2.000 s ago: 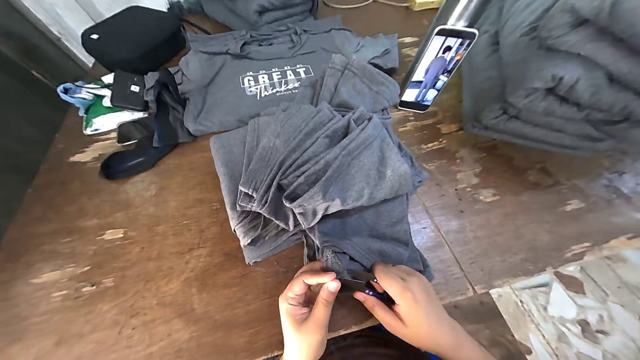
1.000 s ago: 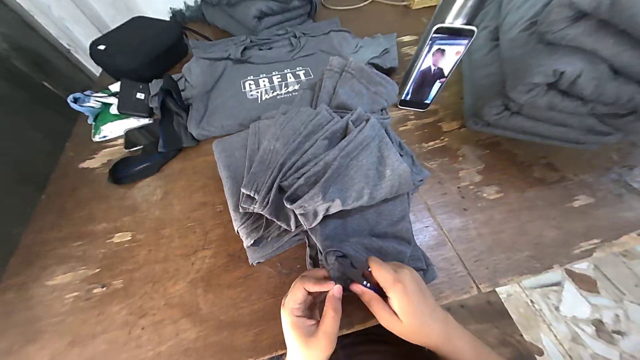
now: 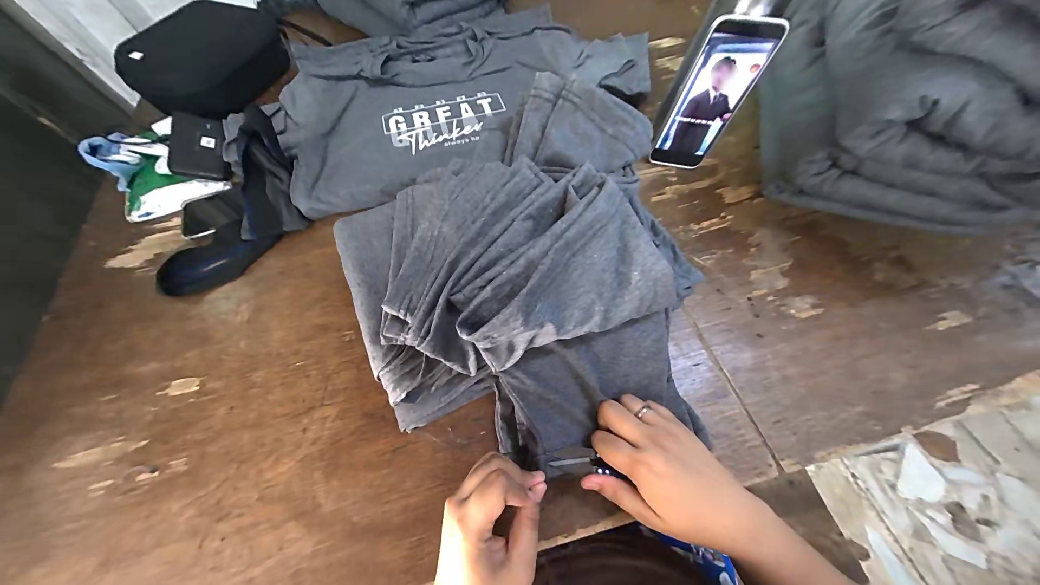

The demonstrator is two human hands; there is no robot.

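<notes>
A pile of grey T-shirts (image 3: 552, 268) lies on the wooden table, its lowest edge near the table's front. My left hand (image 3: 496, 508) pinches that fabric edge between thumb and fingertips. Just right of it, my right hand (image 3: 650, 463) rests on the cloth and holds a small tool with a thin metal blade (image 3: 571, 461) and a dark handle, mostly hidden under the fingers; its exact kind is unclear. The blade lies along the hem. A ring sits on one right finger. Behind the pile, a grey T-shirt with white print (image 3: 349, 154) is spread out.
A lit phone (image 3: 719, 93) stands tilted on a holder at the back. A large bundle of grey fabric (image 3: 910, 122) is at the right. At the back left are a black case (image 3: 203, 57), a black box-like item (image 3: 197, 146) and green-and-white cloth (image 3: 154, 180). Tiled floor shows lower right.
The tool's metal blade now shows between my hands; a second ago it was hidden. My right hand has moved slightly up over the cloth. The picture on the phone has changed.
</notes>
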